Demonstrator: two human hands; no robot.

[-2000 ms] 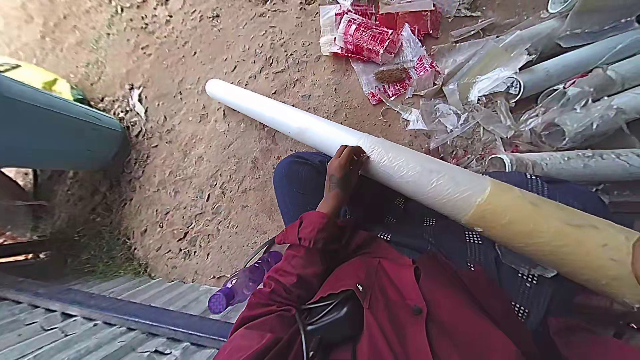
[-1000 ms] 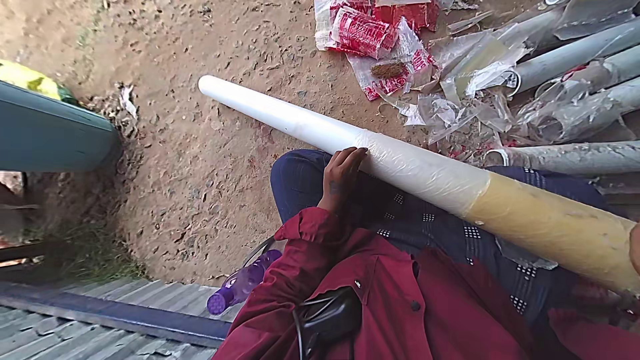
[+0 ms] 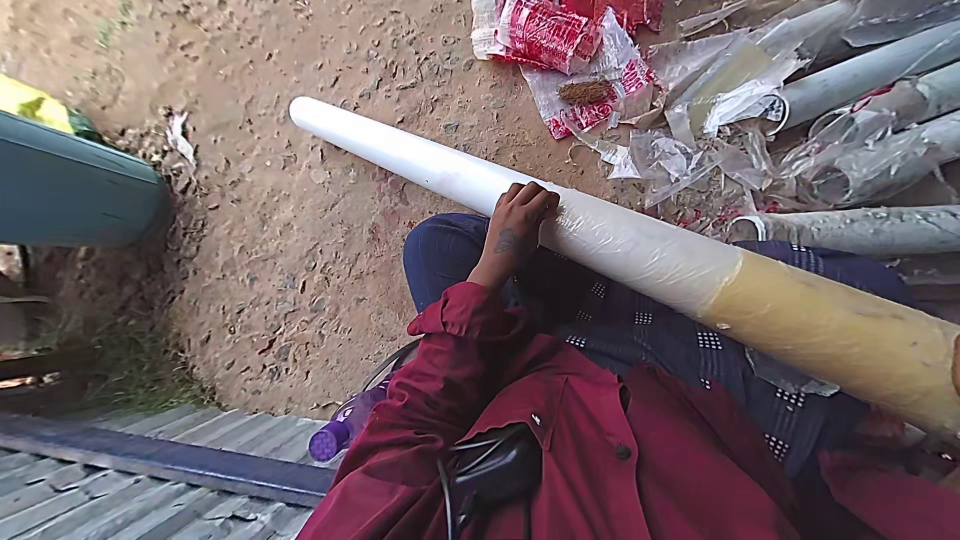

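Note:
A long white pipe point(image 3: 405, 154) lies slantwise across my lap, its far end over the bare ground. Clear plastic film point(image 3: 637, 244) covers its middle, and the part towards the right edge is yellowish point(image 3: 832, 326). My left hand point(image 3: 523, 221) is closed over the near side of the pipe, where the film begins, with its fingers curled against the surface. Of my right hand point(image 3: 956, 360) only a sliver shows at the right edge, by the yellowish part; its fingers are hidden.
Several dusty pipes point(image 3: 870, 229) lie at the upper right among torn clear plastic point(image 3: 667, 157) and red-and-white wrappers point(image 3: 551, 34). A blue-grey container point(image 3: 75, 184) stands at left. A purple-capped bottle point(image 3: 330, 440) rests beside me, near a corrugated surface point(image 3: 165, 502) with a blue bar point(image 3: 172, 459).

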